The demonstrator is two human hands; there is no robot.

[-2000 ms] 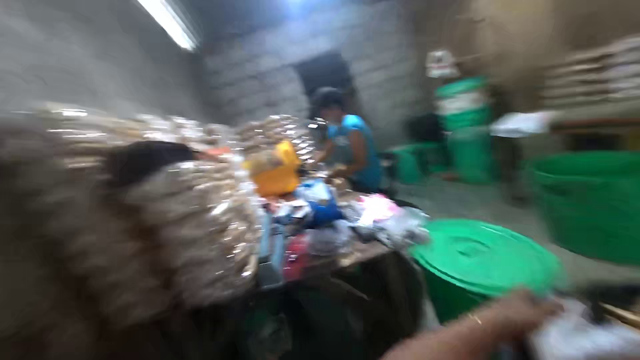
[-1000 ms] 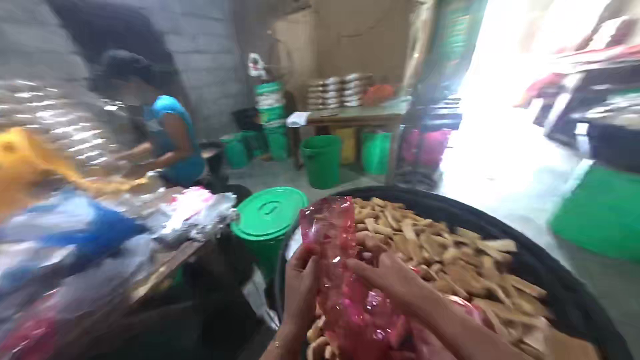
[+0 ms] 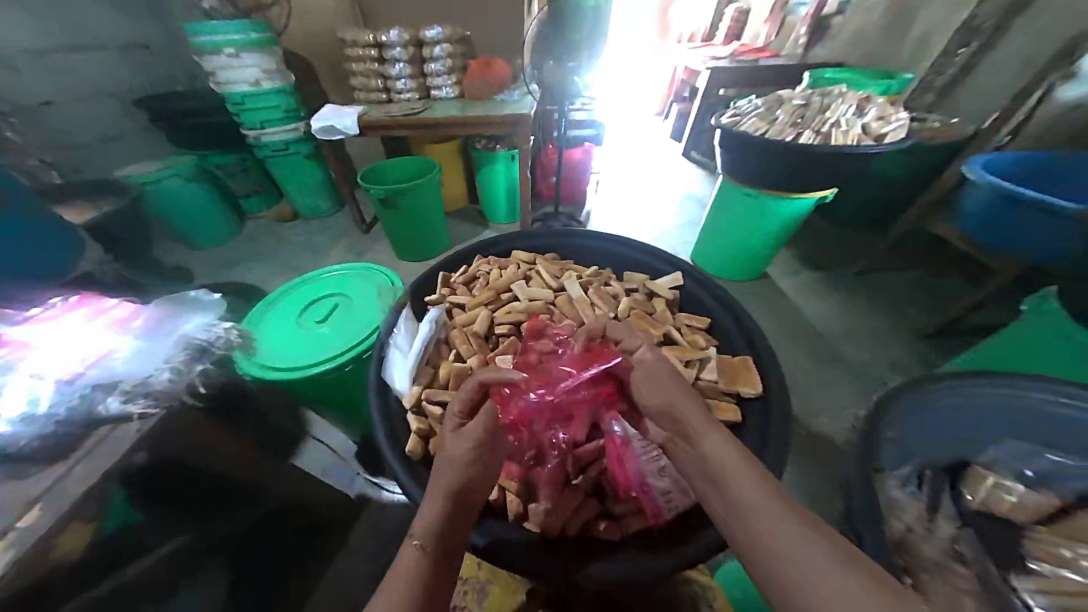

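Note:
A large round black tub [image 3: 761, 340] full of toasted bread sticks [image 3: 493, 297] stands in front of me. Over the bread I hold a clear pink plastic bag [image 3: 557, 395], crumpled and bearing writing. My left hand [image 3: 472, 429] grips its left edge, thumb and fingers on the film. My right hand [image 3: 654, 374] holds the upper right side of the bag, its fingers partly behind the film. Bread shows beneath and through the plastic; whether any lies inside it, I cannot tell. A white plastic piece [image 3: 412, 348] rests at the tub's left inner edge.
A lidded green bin [image 3: 323, 319] stands left of the tub, near a table edge with plastic bags [image 3: 110, 357]. Packed goods [image 3: 404, 64] sit on a back table [image 3: 463, 115]. At right are a green bucket [image 3: 752, 225], a blue basin [image 3: 1024, 204] and another black tub [image 3: 892, 408].
The view has swung right. The pink bag, upright and narrow between my hands one second ago, is now lower and spread wider over the bread. The person in blue has left the view.

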